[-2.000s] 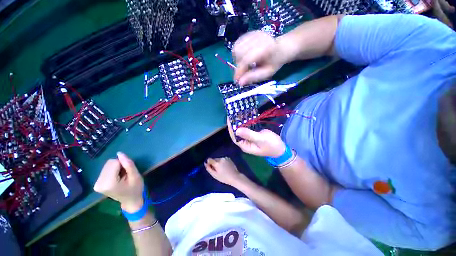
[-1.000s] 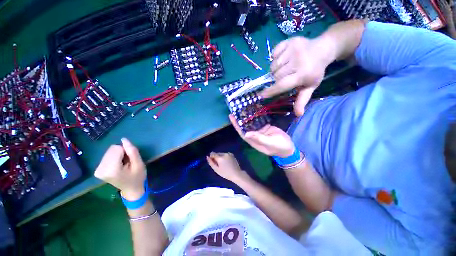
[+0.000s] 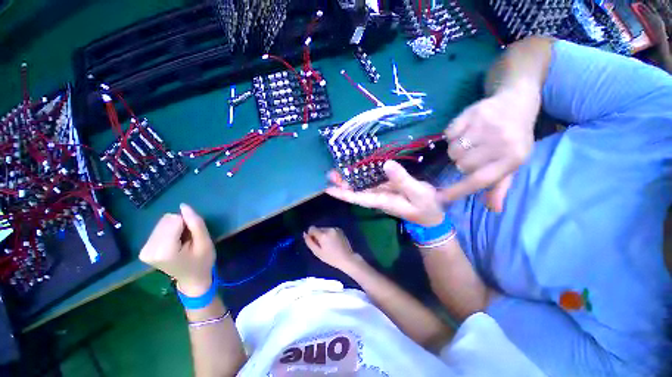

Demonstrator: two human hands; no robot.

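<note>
My left hand [image 3: 179, 249], with a blue wrist band, is a closed fist in front of the bench edge, with nothing seen in it. My right hand [image 3: 331, 247] is small, below the bench edge, curled closed with nothing visible in it. A wired board panel [image 3: 144, 163] with red wires lies on the bench beyond my left hand. A pile of red-and-black cables [image 3: 239, 147] lies right of it. Another circuit board panel [image 3: 291, 99] lies behind the pile. Neither hand touches them.
At right, a person in light blue [image 3: 545, 221] has an open palm by a board panel [image 3: 357, 154] with white and red cables. A heap of wired boards [image 3: 44, 191] is at left. A black rack [image 3: 162, 66] and stacked board panels [image 3: 252, 22] stand at the back.
The other person's upper hand has moved off the panel to the right, and their lower hand has opened beneath it. White cables now fan upward. My hands have barely moved.
</note>
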